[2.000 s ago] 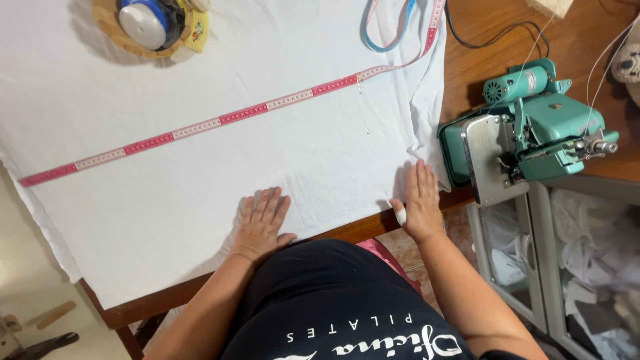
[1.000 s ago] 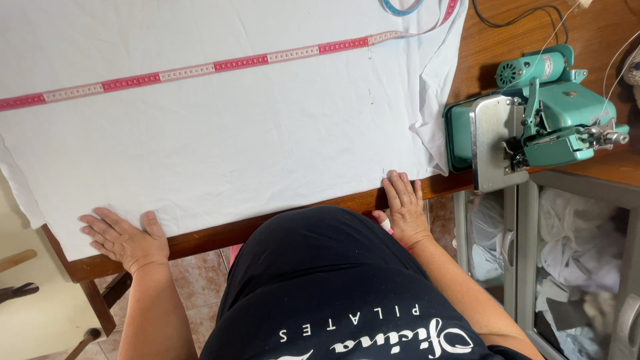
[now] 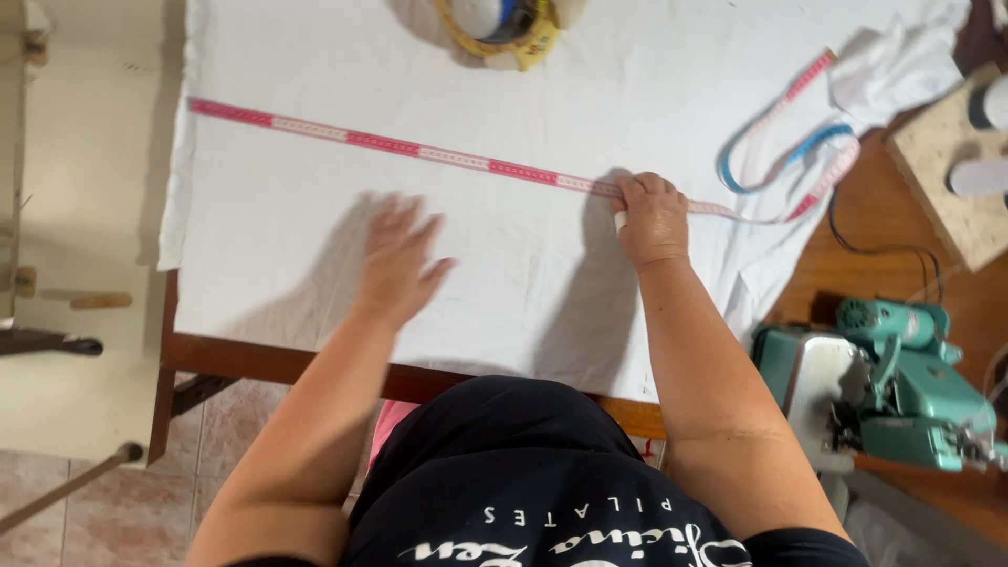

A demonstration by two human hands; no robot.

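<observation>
White cloth (image 3: 504, 260) lies over the wooden table, with a pink and white measuring tape (image 3: 383, 143) stretched across it from the left edge. My right hand (image 3: 652, 214), with a white wrap on one finger, rests on the tape, fingertips on it; whether it grips the tape cannot be told. To its right the tape curls back in a loop with a blue stretch. My left hand (image 3: 402, 252), somewhat blurred, is over the cloth below the tape, fingers spread and holding nothing.
A teal sewing machine (image 3: 913, 394) stands at the lower right, near a black cable (image 3: 882, 246) and a board with thread spools (image 3: 953, 165). A roll of yellow tape (image 3: 504, 55) with items inside sits at the top. A pale surface with tools (image 3: 79, 378) lies left.
Both hands have left the table's front edge and moved forward over the cloth. The right hand has come onto the measuring tape. The view has turned.
</observation>
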